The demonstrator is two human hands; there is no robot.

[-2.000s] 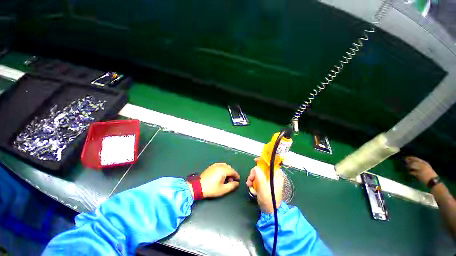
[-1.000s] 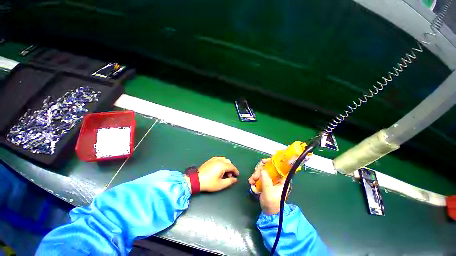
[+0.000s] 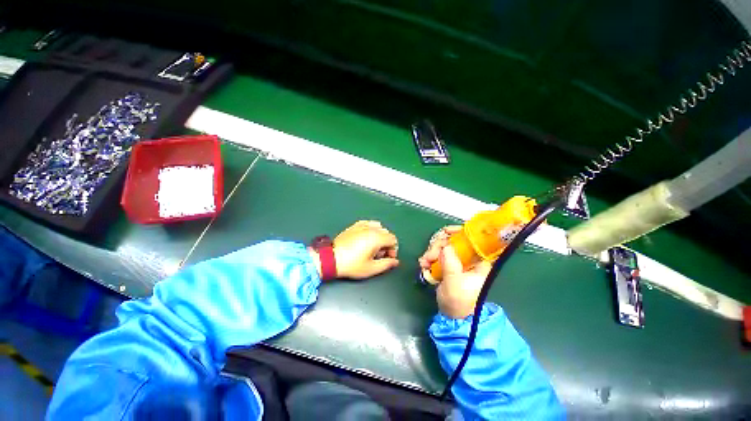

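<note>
My right hand (image 3: 459, 271) is shut on the yellow-orange electric screwdriver (image 3: 494, 233), which lies tilted, its top to the upper right and its tip end at the lower left by my fingers. A black cord runs from its top down over my right wrist. My left hand (image 3: 362, 251) rests on the dark green bench to the left, fingers curled; whether it holds something small is hidden. A red band is on my left wrist. No phone is in my hands. What lies under the screwdriver is hidden.
A red bin (image 3: 138, 185) with white parts and a black tray (image 3: 45, 86) with a silver-blue heap stand left. One phone (image 3: 626, 288) lies on the bench at right; others (image 3: 430, 143) are on the green conveyor. A coil spring (image 3: 667, 115) and a taped pole (image 3: 630, 219) are at right.
My right hand has tilted the screwdriver from near upright to slanting, its top to the right. The view has shifted, so things sit higher. The other person's hand at right is gone from view.
</note>
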